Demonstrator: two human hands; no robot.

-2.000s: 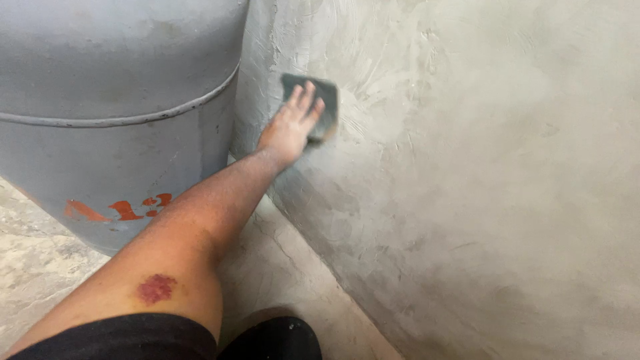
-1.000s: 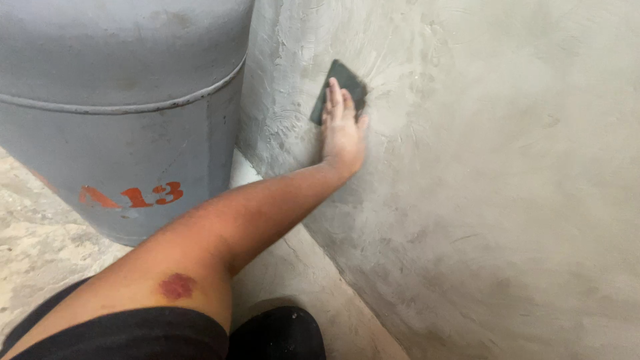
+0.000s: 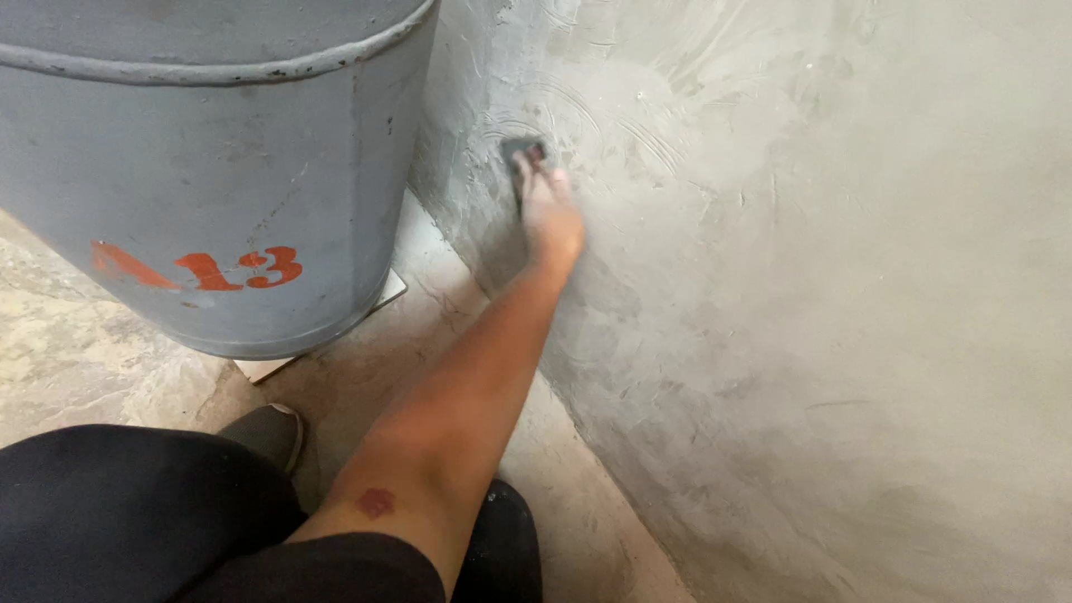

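Note:
My left hand (image 3: 548, 205) presses a small dark, flat pad (image 3: 523, 151) against a grey plastered wall (image 3: 796, 276). Blurred fingers lie spread over the pad, whose lower part they hide; whether it is sandpaper or a thin scraper, I cannot tell. Around it the plaster shows curved scratches, ridges and darker smears. The forearm reaches up from the bottom of the view, out of a black sleeve. My right hand is out of view.
A large grey metal drum (image 3: 209, 167) with orange painted marks stands left of the arm, close to the wall. Under its base a white tile (image 3: 261, 368) sticks out. My shoe (image 3: 268, 435) and black-clothed legs are over the stone-like floor (image 3: 167, 385).
My left hand has kept moving over the wall with the pad; the pad's tilt differs between frames. The view has shifted, with more of my legs and a shoe now showing.

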